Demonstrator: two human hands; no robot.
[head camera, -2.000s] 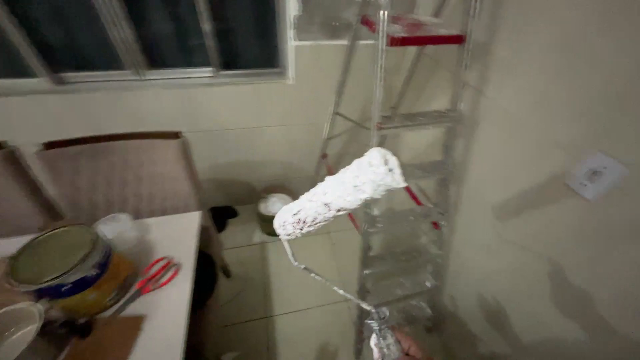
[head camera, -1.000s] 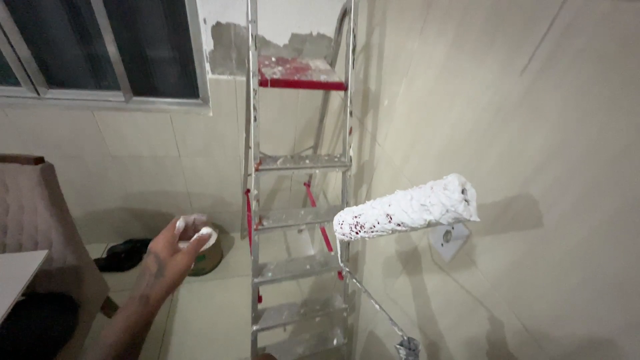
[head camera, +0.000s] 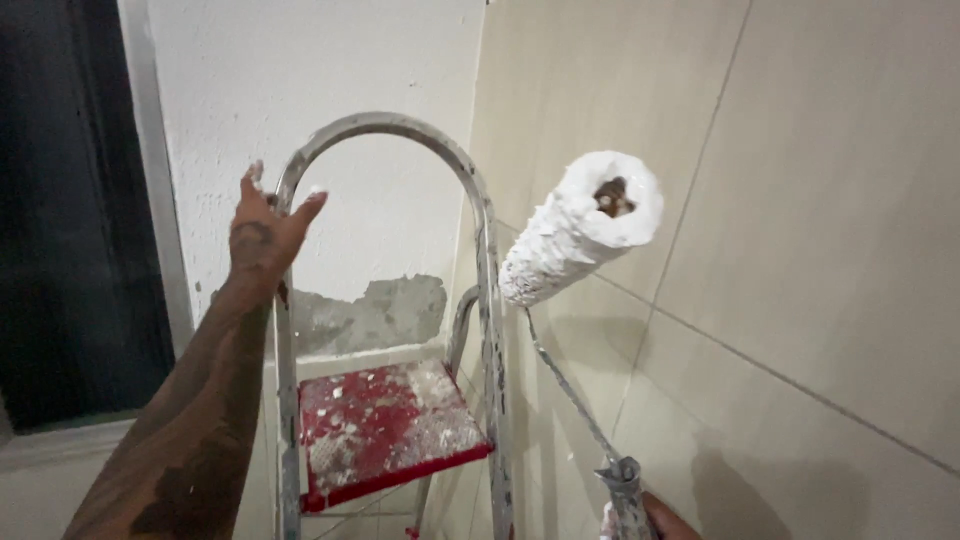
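My left hand (head camera: 268, 225) is at the left side of the curved top rail of a metal stepladder (head camera: 382, 124), thumb and fingers spread around the tube; whether it presses on the rail I cannot tell. White paint marks the fingertips. At the bottom right my right hand (head camera: 664, 517), mostly out of view, is closed on the paint-smeared handle of a paint roller (head camera: 577, 232). The roller's sleeve is thickly coated in white and points up toward the right, in front of the tiled wall. Below the rail is the ladder's red top platform (head camera: 390, 427), spattered with dried paint.
A dark window with a metal frame (head camera: 161, 180) stands at the left. Behind the ladder, a white wall (head camera: 360, 217) has a bare grey patch (head camera: 375, 315) low down. The beige tiled wall (head camera: 810, 225) runs close along the right side.
My left hand has moved from in front of the ladder's left side to its top rail. The view has come nearer and higher on the ladder. The roller stays in my right hand.
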